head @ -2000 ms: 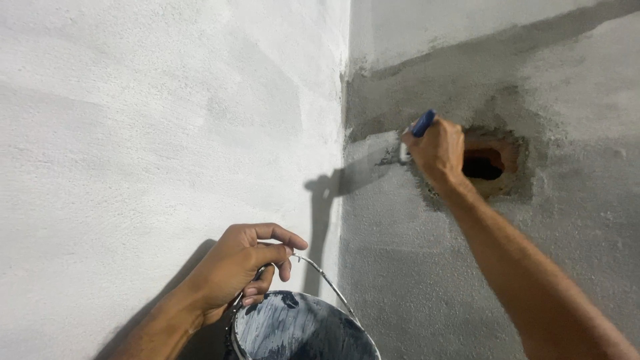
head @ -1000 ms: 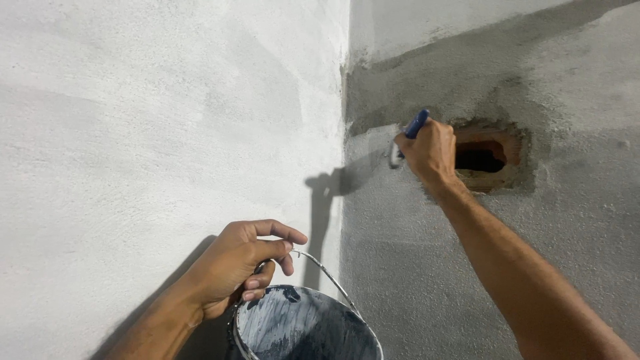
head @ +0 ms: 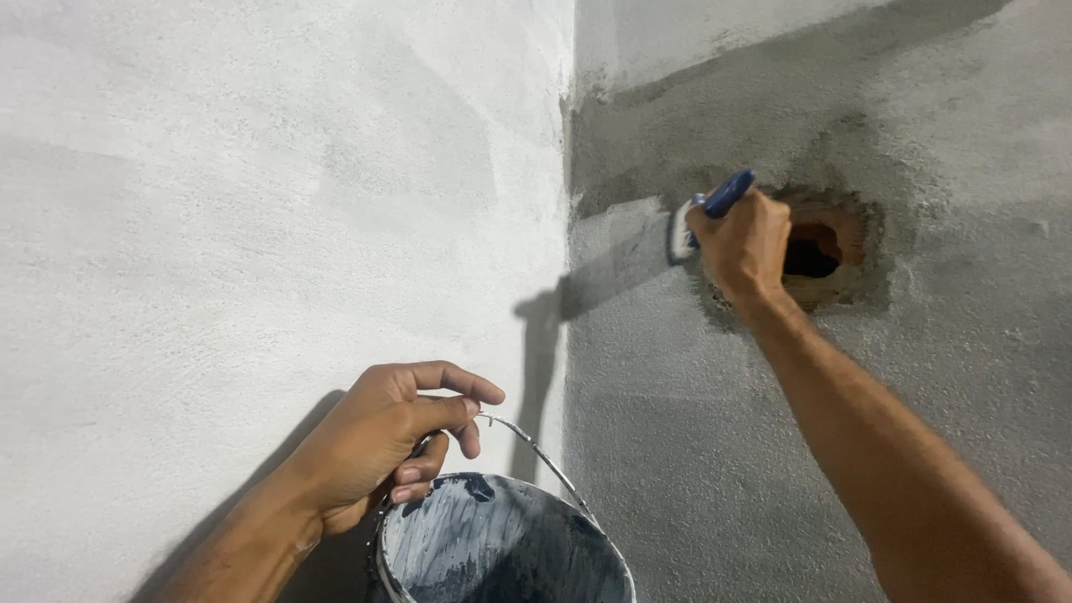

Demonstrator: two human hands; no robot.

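My left hand (head: 410, 427) grips the thin wire handle (head: 540, 452) of a paint bucket (head: 511, 536), whose inner wall is streaked white over dark. The bucket hangs at the bottom of the view, cut off by the frame edge. My right hand (head: 745, 239) holds a paintbrush (head: 727, 194) with a blue handle, its whitish head against the right wall (head: 670, 377), just left of a rough hole (head: 812, 255). Fresh light paint shows between the brush and the corner. The right hand partly hides the hole's left edge.
A white-painted wall (head: 251, 209) on the left meets the grey right wall at a vertical corner. Bare darker plaster surrounds the hole and runs up to the right as a band (head: 754, 100). Shadows of the arms fall on both walls.
The right hand with the brush has shifted left, then back right toward the hole. Light paint now covers more of the dark plaster beside the corner. The left hand still holds the bucket.
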